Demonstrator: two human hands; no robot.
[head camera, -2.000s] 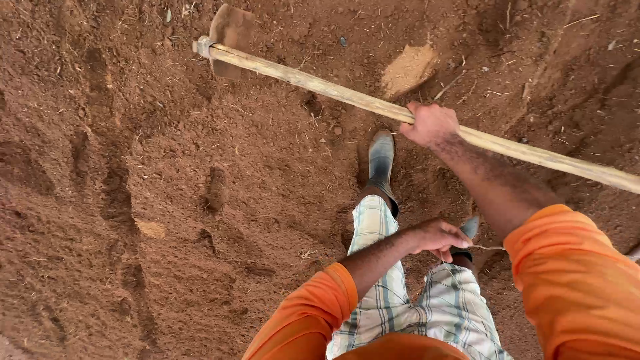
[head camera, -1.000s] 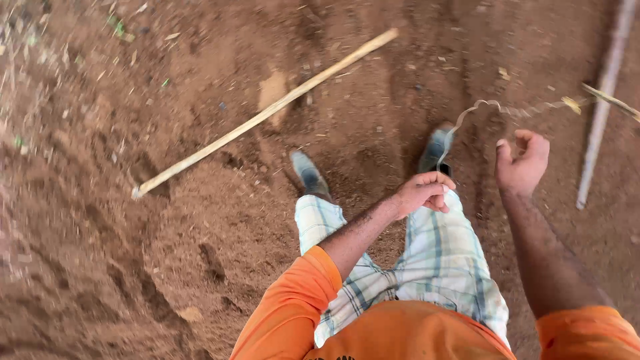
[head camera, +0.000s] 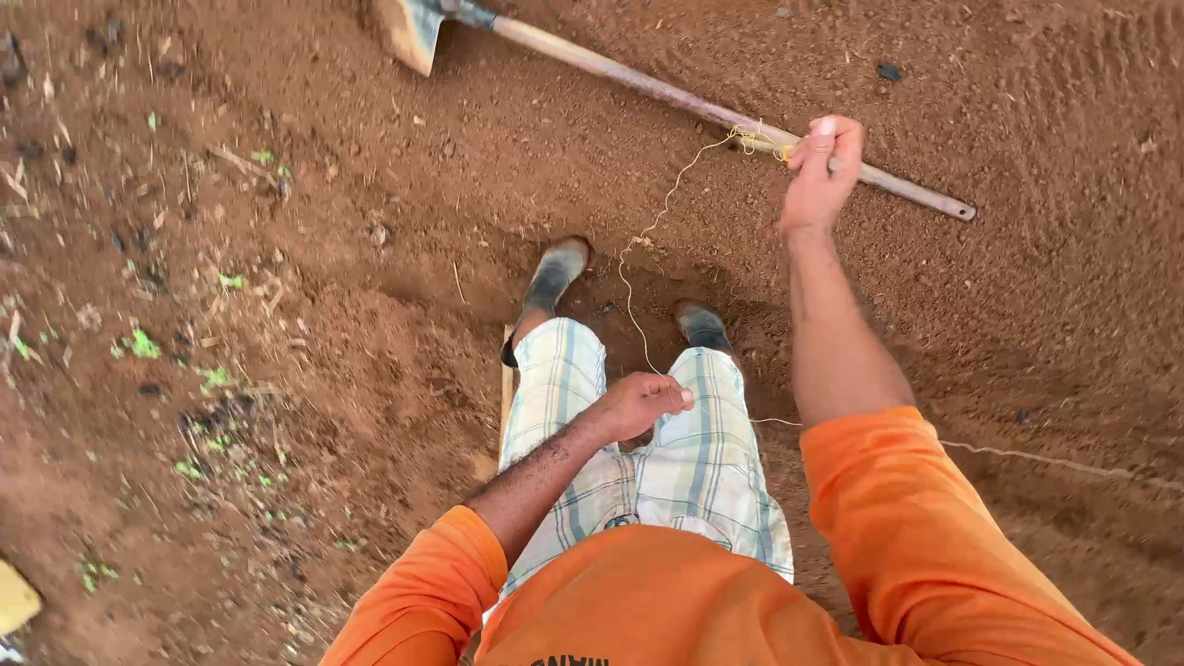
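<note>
My left hand (head camera: 647, 404), low in front of my plaid shorts, is closed on a thin string (head camera: 629, 296). From it the string rises in a loose curve to a short wooden stick (head camera: 763, 145) with yellow string wound and tangled about it. The stick's near end is in the grip of my right hand (head camera: 821, 176), at the upper right. Behind that hand a shovel with a long wooden handle (head camera: 620, 69) lies on the soil, its metal blade (head camera: 407, 32) at the top. More string (head camera: 1036, 458) runs off to the right past my right arm.
Reddish loose soil (head camera: 370, 305) surrounds my boots (head camera: 560, 268). A wooden pole (head camera: 507, 388) shows partly beside my shorts on the left. Small green weeds (head camera: 143, 344) and dry litter dot the ground at left, and a yellow object (head camera: 14, 597) is cut off at the left edge.
My right hand held a hoe's wooden handle two seconds ago; it had let go and was empty one second ago, and now it grips the string-wound stick. The view has turned.
</note>
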